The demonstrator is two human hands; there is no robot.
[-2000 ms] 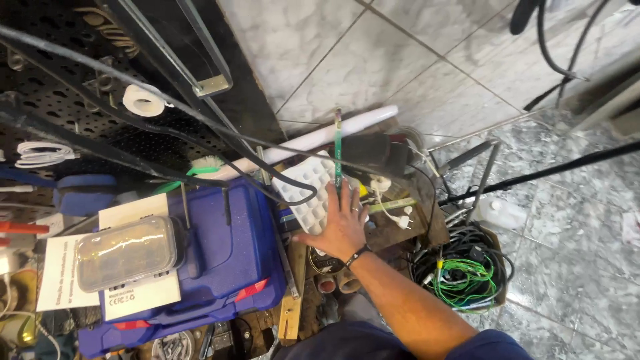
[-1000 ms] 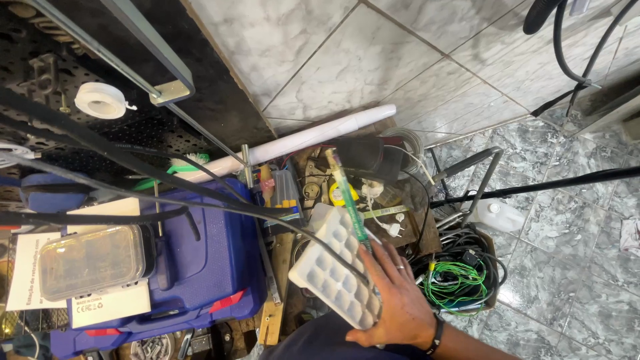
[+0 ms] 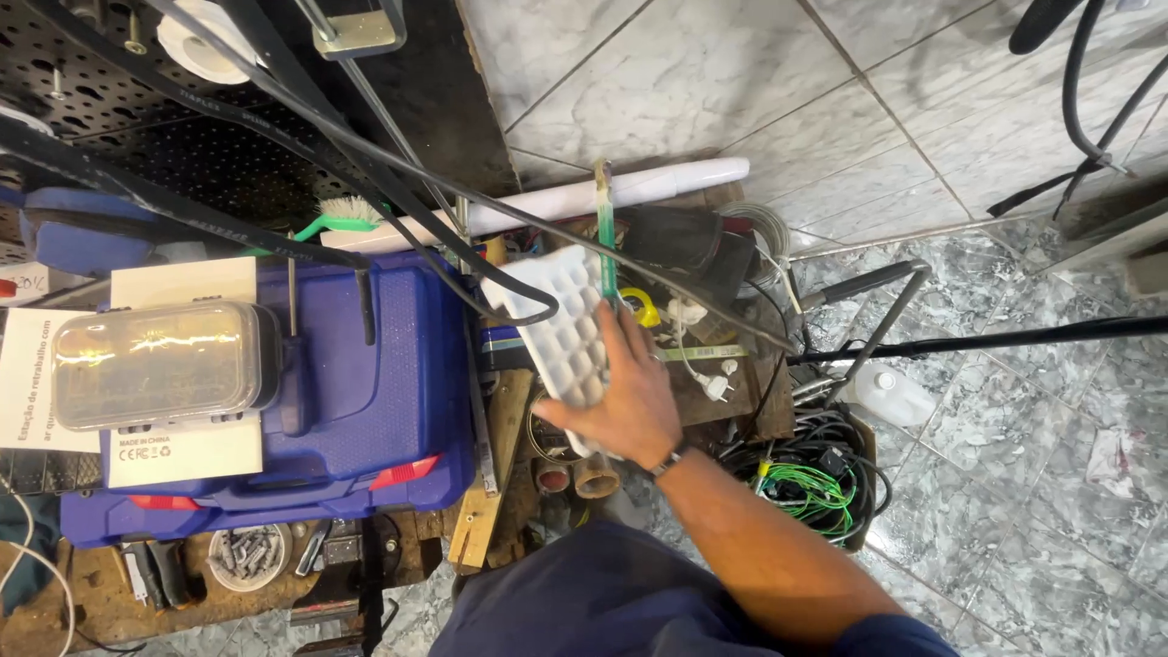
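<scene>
My right hand [image 3: 630, 392] is at a white plastic tray [image 3: 573, 333] with rows of small cells, the thumb over its lower left edge and the fingers along its right side. Under the fingertips is a slim tool with a translucent green handle [image 3: 607, 246] and a tan end, possibly a brush, pointing up beside the tray. The palm hides part of the tray. A yellow tape measure [image 3: 641, 307] and a white plug [image 3: 716, 387] on a cord lie to the right of the fingers. My left hand is out of view.
Black cables [image 3: 438, 178] hang across the view above the tray. A blue plastic case [image 3: 411, 365] at the left carries a clear-lidded box [image 3: 164, 365] and a screwdriver [image 3: 294, 383]. A white tube [image 3: 584, 199] lies along the wall. A bin of coiled wires [image 3: 817, 497] stands at right.
Since one second ago, my right hand has moved back toward the wall and left with the tray and green-handled tool. The tray then lay below the tape measure; now it is to its left.
</scene>
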